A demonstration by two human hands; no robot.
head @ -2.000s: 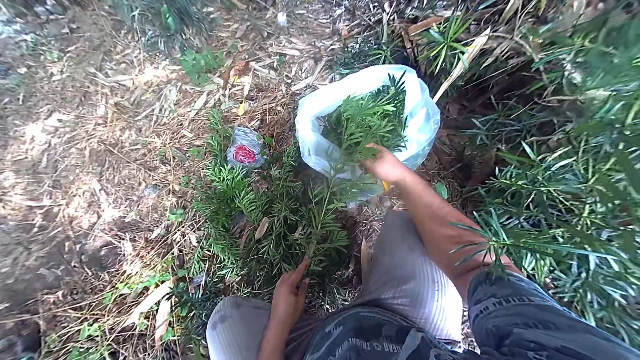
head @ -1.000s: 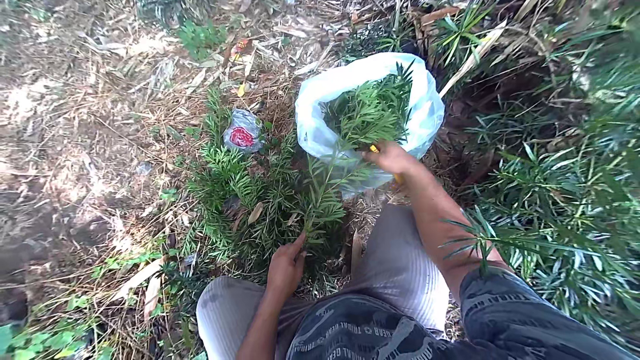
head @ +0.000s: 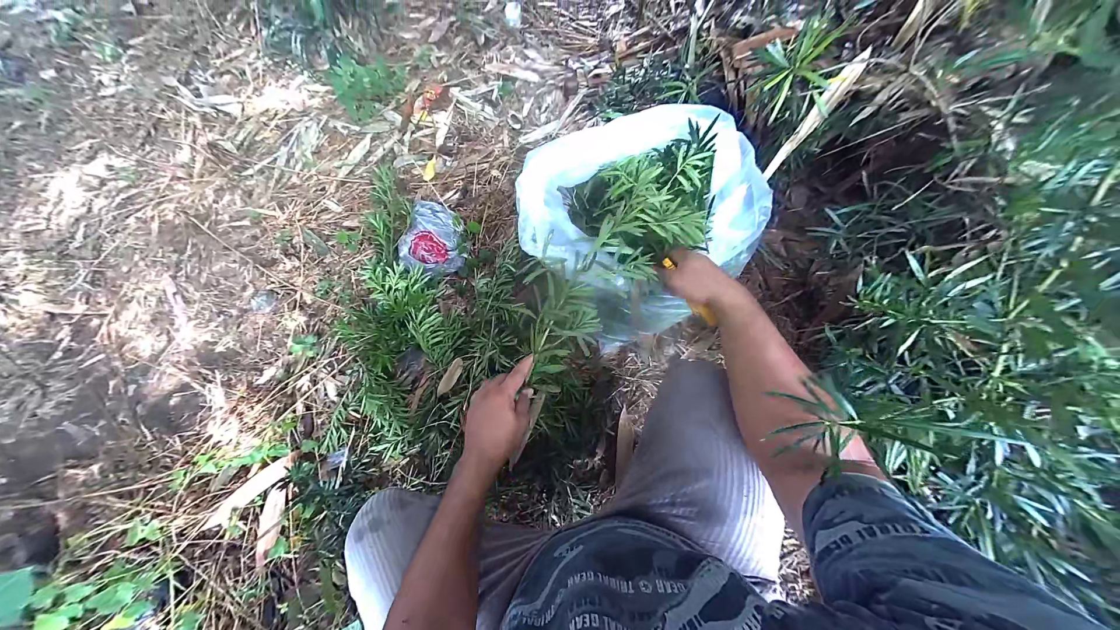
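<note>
My left hand (head: 497, 418) holds the stem end of a leafy green sprig (head: 556, 319) above a heap of cut greenery (head: 420, 341). At the near rim of an open whitish plastic bag (head: 744, 188), my right hand (head: 697, 282) is closed around a tool with yellow parts (head: 703, 313); its kind is hidden by the hand. Leafy cuttings (head: 652, 206) fill the bag's mouth, some of them against my right fingers. Whether that hand also grips a stem cannot be made out.
A small clear plastic bag with something red inside (head: 429, 248) lies at the heap's far left. Long-leaved plants (head: 980, 350) crowd the right side, with one sprig across my right forearm. Dry leaves and straw (head: 227, 201) cover the ground at left.
My right hand has come down slightly from over the bag's mouth to its near rim. The left hand keeps its hold on the sprig.
</note>
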